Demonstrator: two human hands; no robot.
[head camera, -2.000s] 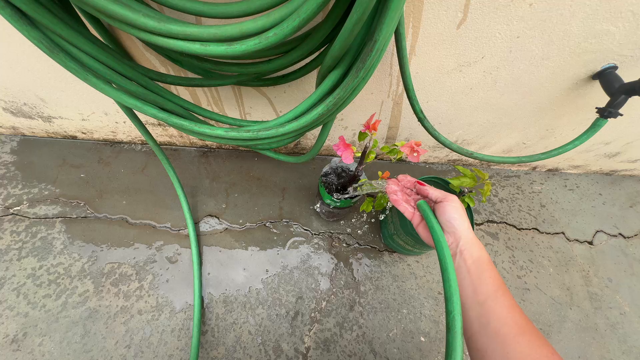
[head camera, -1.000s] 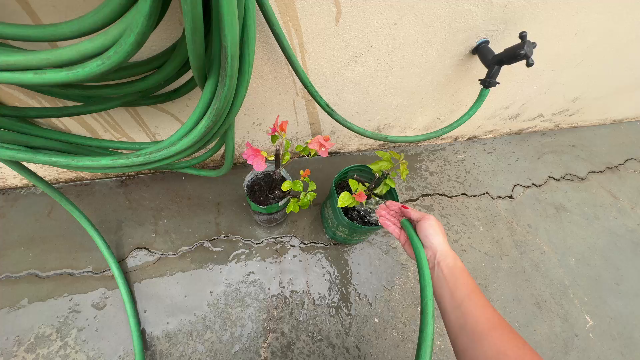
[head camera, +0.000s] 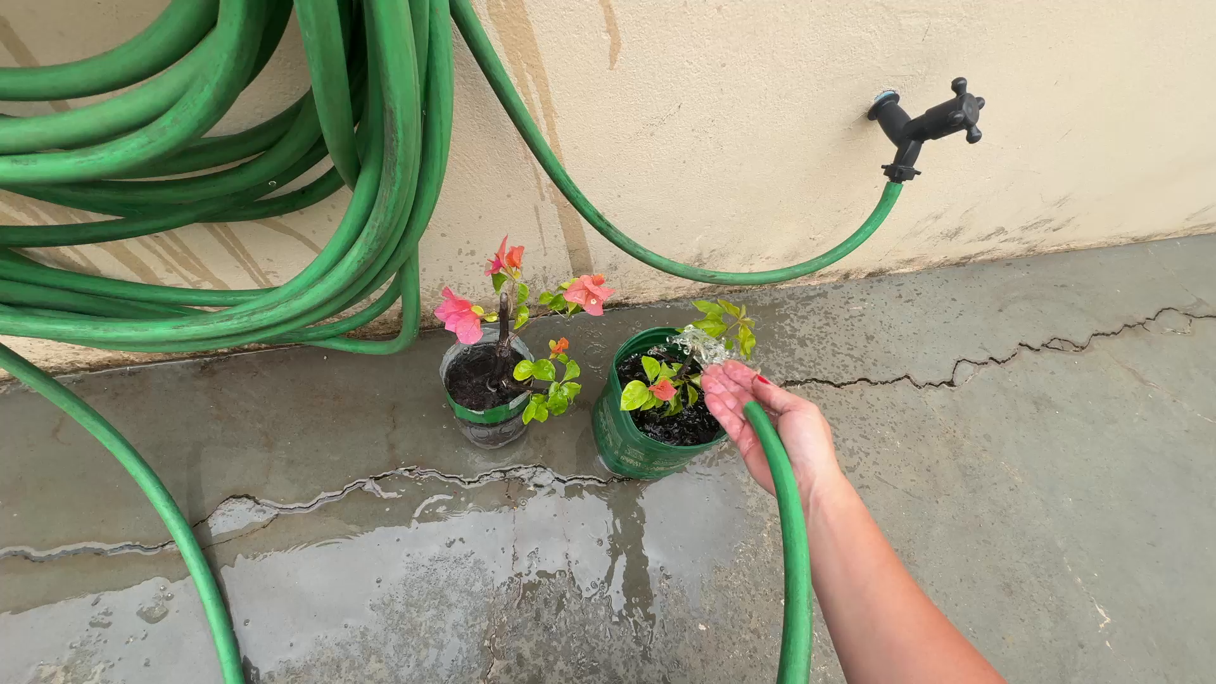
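Observation:
My right hand (head camera: 774, 423), palm up with its fingers curved, holds the end of a green garden hose (head camera: 793, 551). Water splashes off the fingers into the green pot (head camera: 635, 445), which holds wet dark soil and a small plant with green leaves and an orange-pink bloom (head camera: 663, 389). Left of it stands a clear plastic pot with a green band (head camera: 489, 418), holding soil and a bougainvillea with pink bracts (head camera: 460, 315). The two pots stand apart. My left hand is out of view.
Thick coils of green hose (head camera: 380, 190) hang against the cream wall (head camera: 722, 114). A black tap (head camera: 926, 123) on the wall has the hose joined to it. The grey concrete floor (head camera: 1007, 494) is wet in front of the pots and has a long crack (head camera: 912, 382).
Two seconds ago the water ran into the clear pot on the left; now it falls into the green pot. The view has shifted, showing more of the tap.

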